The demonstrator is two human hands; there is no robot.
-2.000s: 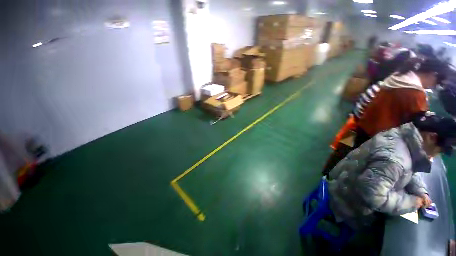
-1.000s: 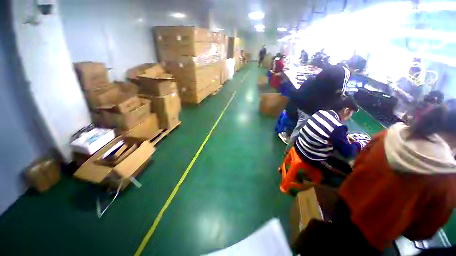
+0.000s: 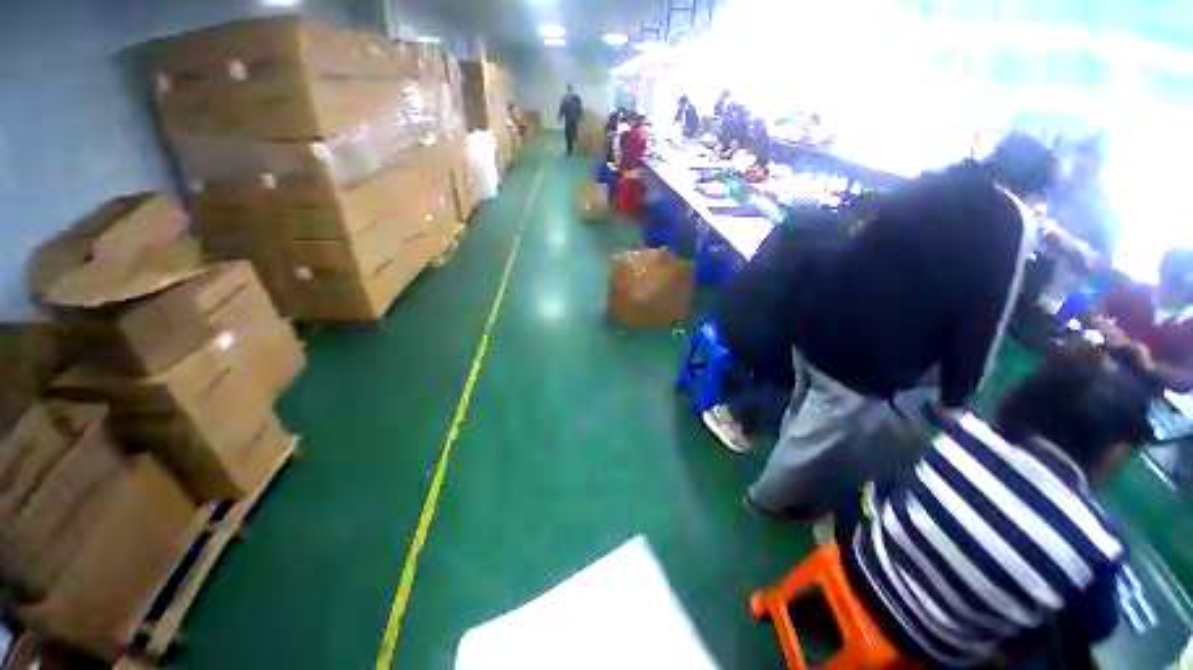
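A bright white sheet (image 3: 589, 618) juts up from the bottom edge of the head view, in front of me above the green floor. Its lower part is cut off by the picture's edge. Neither my left hand nor my right hand is in the picture, so how the sheet is held is hidden.
A yellow line (image 3: 458, 419) runs along the floor. Stacked cartons (image 3: 281, 170) and open cartons on a pallet (image 3: 216, 537) stand left. At right are a seated person in stripes (image 3: 988, 537) on an orange stool (image 3: 827, 613), a person in black (image 3: 903, 282) and a carton (image 3: 650, 288).
The view has moved forward along the aisle. The carton stacks and striped person are nearer, and the person in the red-brown top has left the view. The white sheet shows at the bottom throughout.
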